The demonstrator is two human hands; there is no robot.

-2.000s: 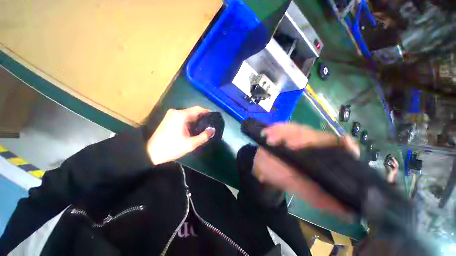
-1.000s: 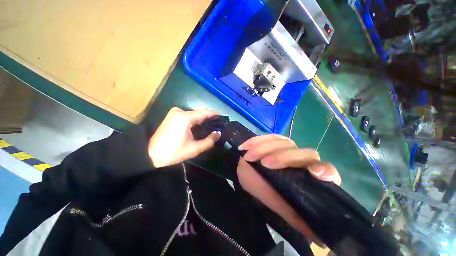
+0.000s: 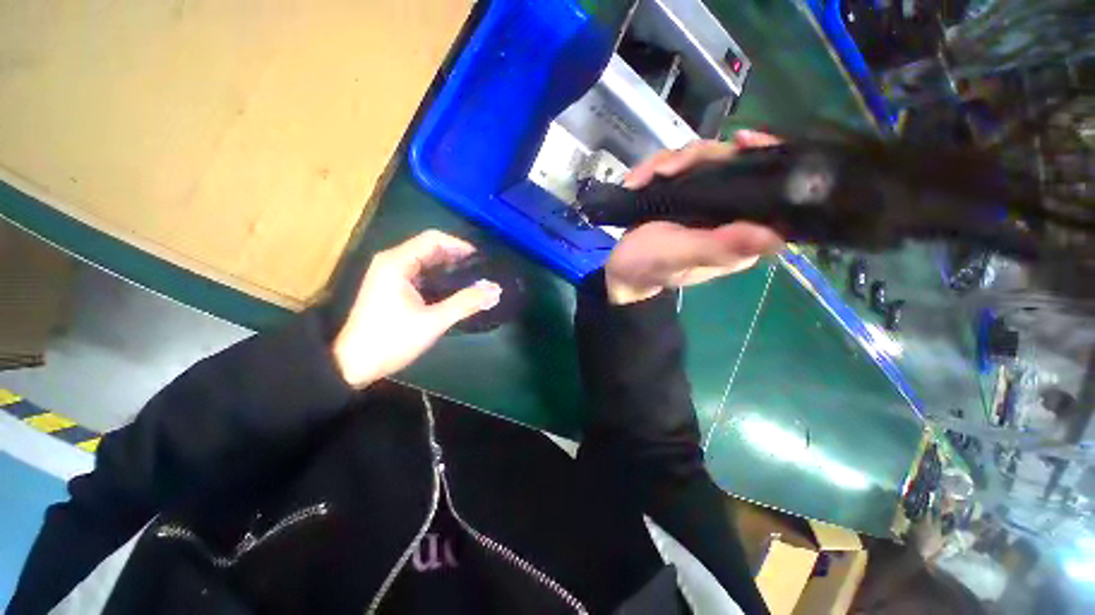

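My left hand [image 3: 402, 306] holds a black round housing [image 3: 478, 288] between thumb and fingers above the green bench. The housing is dark and its outline is blurred. My right hand [image 3: 690, 228] is closed around a long black electric screwdriver [image 3: 769, 198]. The screwdriver's front end is at the feeder outlet [image 3: 594, 172] on the white plate of the silver-grey screw feeder [image 3: 618, 114]. The bit tip is hard to make out there, and no screw can be seen. The feeder stands in the blue plastic tray [image 3: 462, 150].
A tan work board [image 3: 216, 132] lies at the left on the green bench [image 3: 793, 402]. Several black housings [image 3: 880, 297] sit on the line at the right. An open cardboard box [image 3: 787, 571] is below the bench edge. The cluttered area at the far right is blurred.
The screwdriver has moved from the housing in my left hand up to the feeder outlet. My left hand keeps hold of the housing. The view has shifted slightly.
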